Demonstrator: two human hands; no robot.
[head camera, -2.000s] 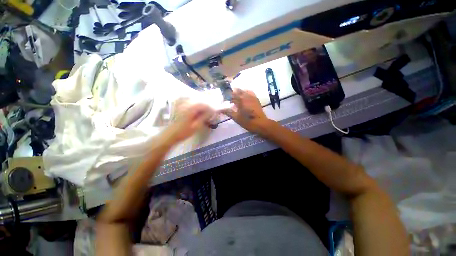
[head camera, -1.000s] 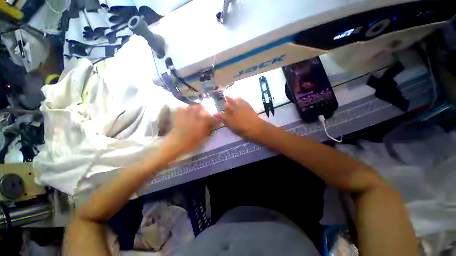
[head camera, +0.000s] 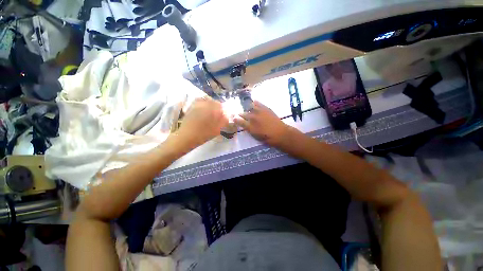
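Observation:
White to cream cloth lies heaped left of the needle of the white sewing machine. The presser foot and needle area is under a bright lamp and partly washed out. My left hand is closed at the cloth's right side, just left of the needle. A small dark piece shows under its fingertips. My right hand is just right of the needle, with its fingertips at the presser foot on the small bright work. Glare hides what exactly the fingertips hold.
Teal and dark thread snips and a lit smartphone with a white cable lie right of the needle. A black crossed scrap lies farther right. Greyish-white cloth is at right; crumpled cream-pink cloth is low at left.
My hands stay close together at the needle, with small finger shifts. The dark piece under my left fingertips shows now but not one second ago. The camera view has shifted slightly.

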